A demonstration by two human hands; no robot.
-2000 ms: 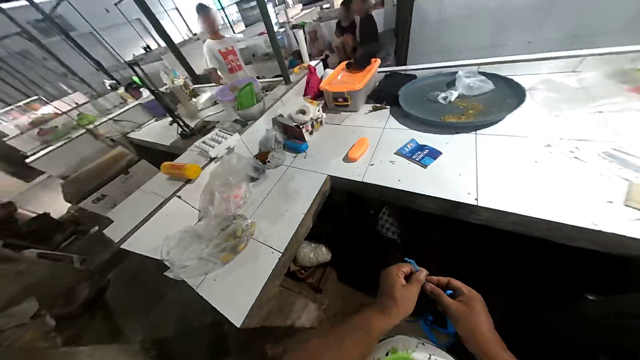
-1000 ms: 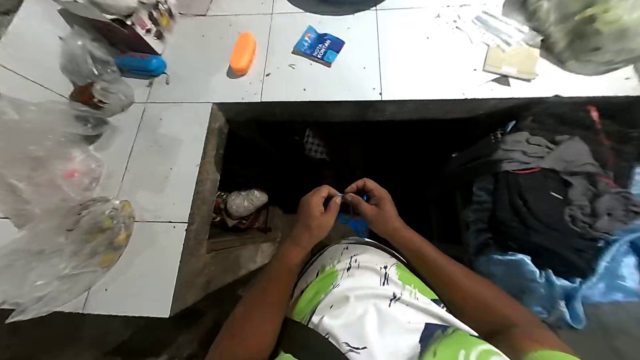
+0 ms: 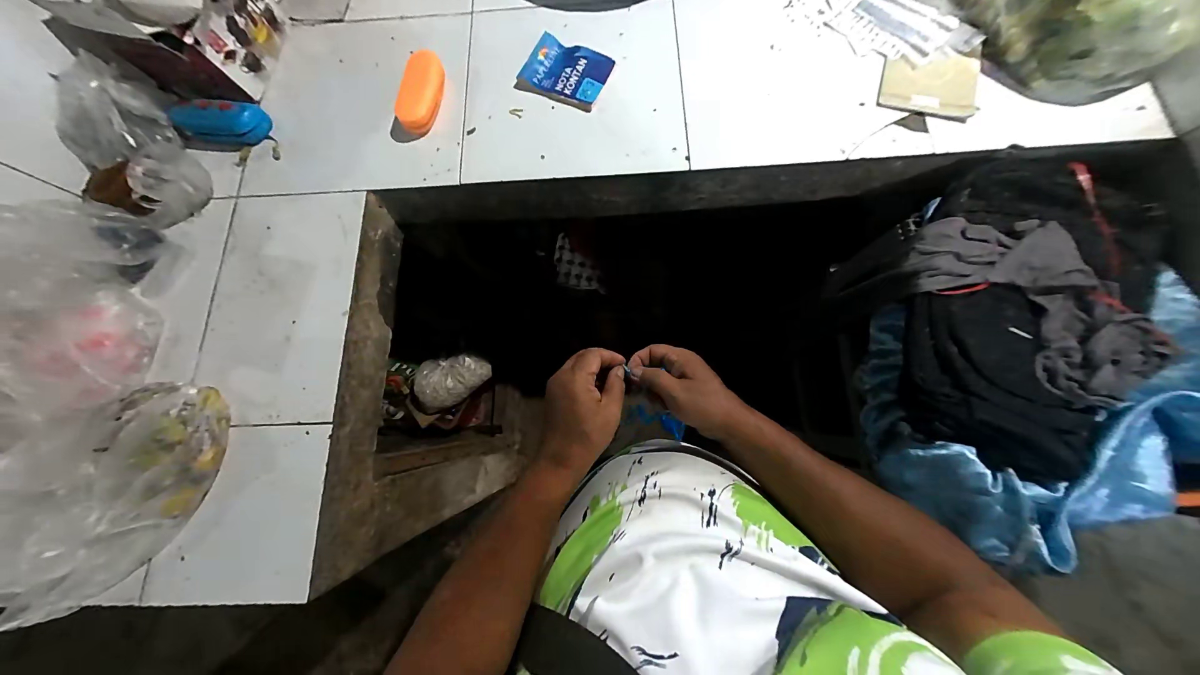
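In front of my shirt, my left hand (image 3: 589,403) and my right hand (image 3: 684,386) meet with fingertips pinched together. Between them is a tiny bit of blue material (image 3: 630,373), too small to name. More blue material (image 3: 671,426) shows just below my right hand; whether the two are joined cannot be told. Beyond the hands, on the white tiled counter, lie an orange oblong case (image 3: 420,92) and a blue printed packet (image 3: 566,71).
Plastic bags (image 3: 84,328) cover the counter's left side near a blue pouch (image 3: 221,123). Dark clothes (image 3: 1003,375) lie on light blue cloth (image 3: 975,492) at right. A brown cardboard piece (image 3: 930,86) and a bag of greens (image 3: 1078,42) are at top right. Under the counter is a clear bag (image 3: 452,382).
The view has swung down and right, so the people and the orange basket seen at first are out of frame. The hands stay together at the fingertips.
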